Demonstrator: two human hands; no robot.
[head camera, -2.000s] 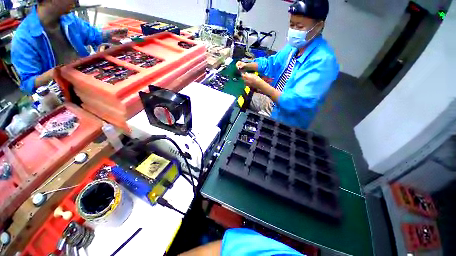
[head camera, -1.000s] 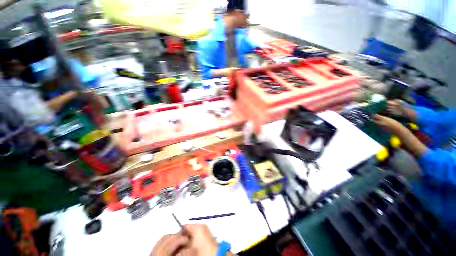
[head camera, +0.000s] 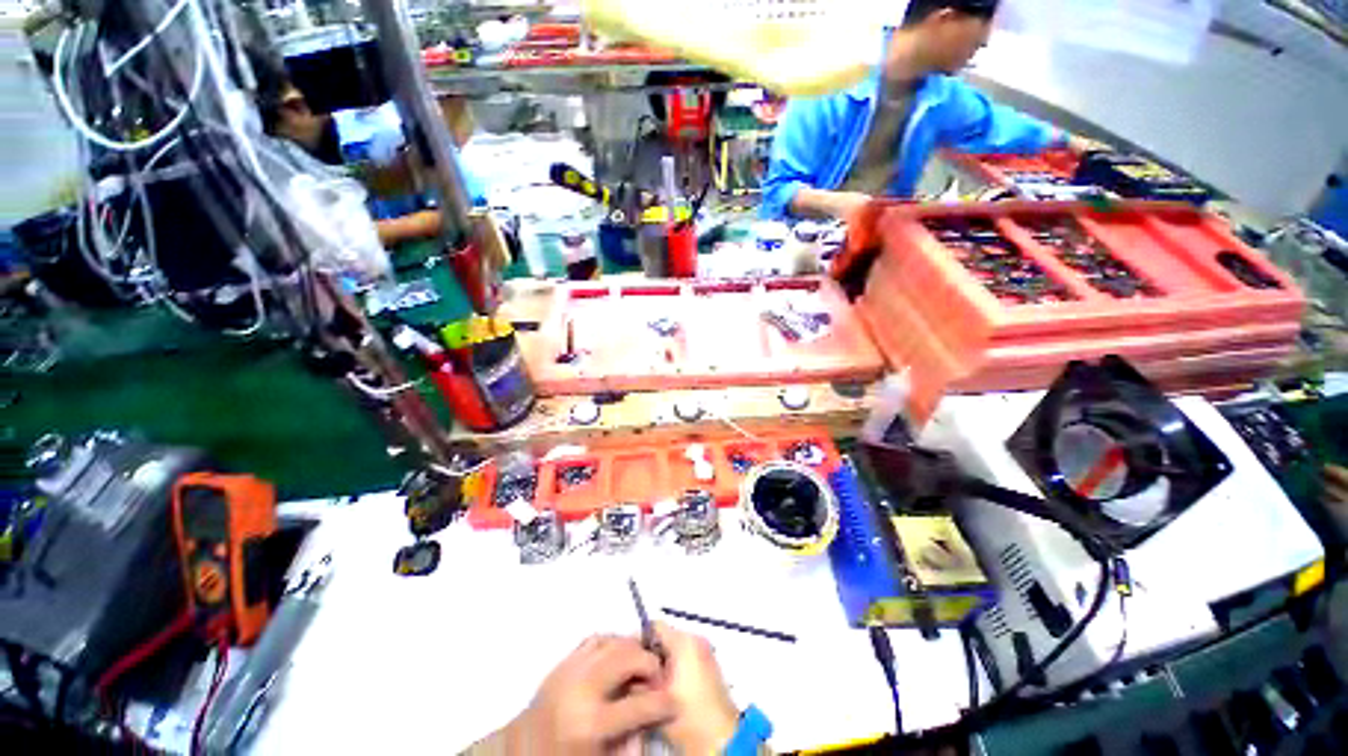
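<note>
My left hand (head camera: 594, 700) and my right hand (head camera: 692, 685) are together at the bottom centre, over the white mat (head camera: 444, 650). A thin dark tool (head camera: 639, 598) points up and away from between them; my right fingers close on it. My left fingers are curled against it, and their grip is hidden. Another slim dark tool (head camera: 727, 625) lies on the mat just beyond. Several roundish silver-dark units (head camera: 615, 527) stand in a row before the red parts tray (head camera: 636, 479). A round tub (head camera: 788, 508) with a dark inside is right of them.
Blue box (head camera: 875, 558) and black fan (head camera: 1119, 455) on a white box at right, with cables. Orange multimeter (head camera: 225, 550) and black covers (head camera: 419, 558) at left. Wooden rail, pen cup (head camera: 491, 377) and pink-red foam trays (head camera: 1094, 318) behind. A blue-jacketed person sits beyond.
The view has swung left from the black pocket tray and the masked person to the white mat. Both hands are now in view together; only a forearm and sleeve showed at first.
</note>
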